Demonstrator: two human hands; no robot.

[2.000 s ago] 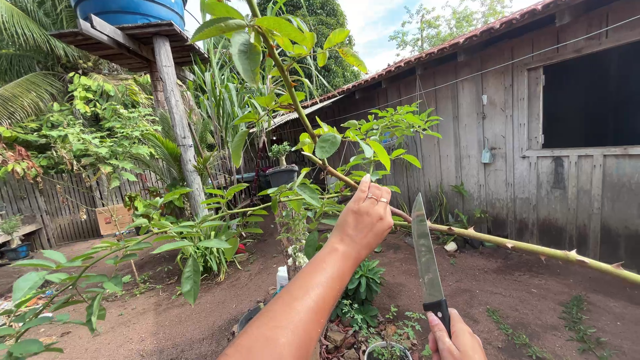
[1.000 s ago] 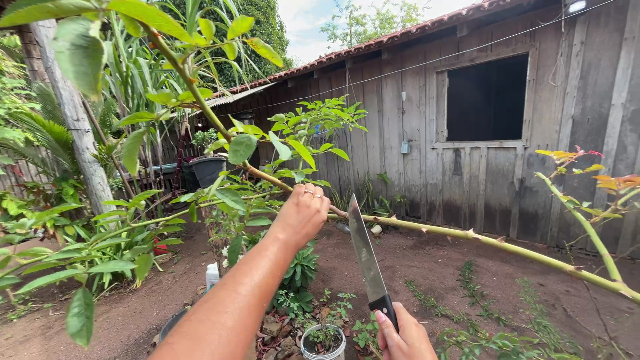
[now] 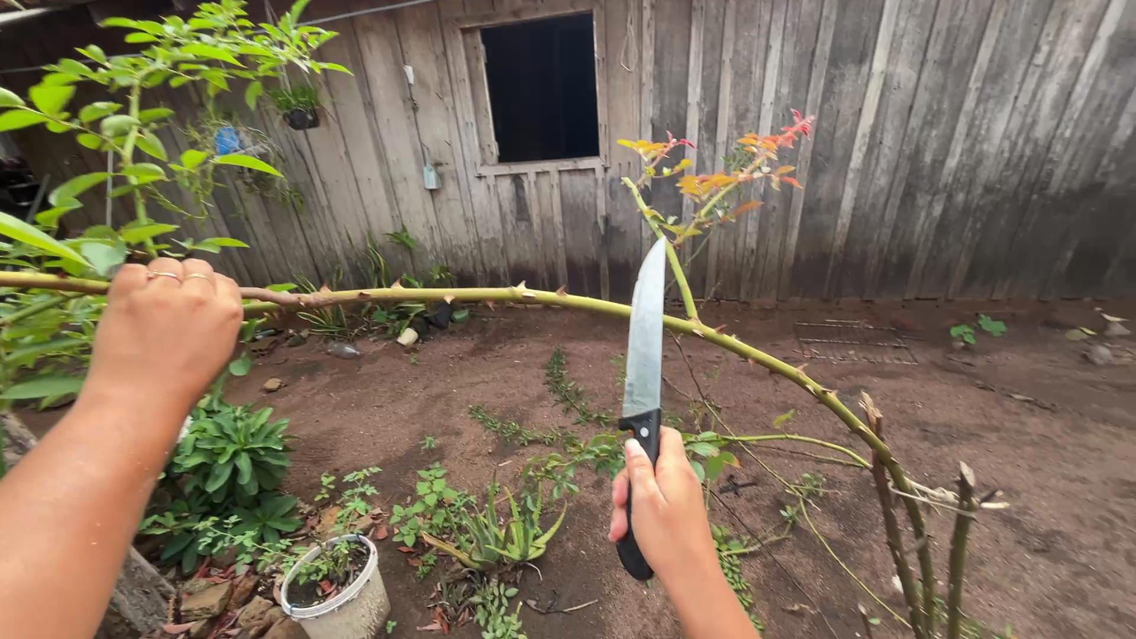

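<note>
At the left, my left hand (image 3: pixel 169 328), with rings on it, is closed around a long thorny green rose stem (image 3: pixel 568 299). The stem arches across the view and bends down to the ground at the lower right. My right hand (image 3: pixel 661 497) grips the black handle of a kitchen knife (image 3: pixel 646 337), its blade pointing up. The blade stands in front of the stem; whether it touches cannot be told. Just right of the blade tip, a side shoot (image 3: pixel 679 275) with a cut end and reddish-orange leaves (image 3: pixel 745 169) rises from the stem.
A weathered plank wall (image 3: pixel 799 213) with a dark window opening (image 3: pixel 540 89) stands behind. A white bucket with a plant (image 3: pixel 342 590) and an aloe (image 3: pixel 510 532) are below. Upright stalks with cut tops (image 3: pixel 961 532) are tied with string to the stem at the lower right.
The view has swung right and down, bringing the stem's base and reddish shoot into sight. The knife now stands farther right along the stem, away from my left hand, which still holds the stem.
</note>
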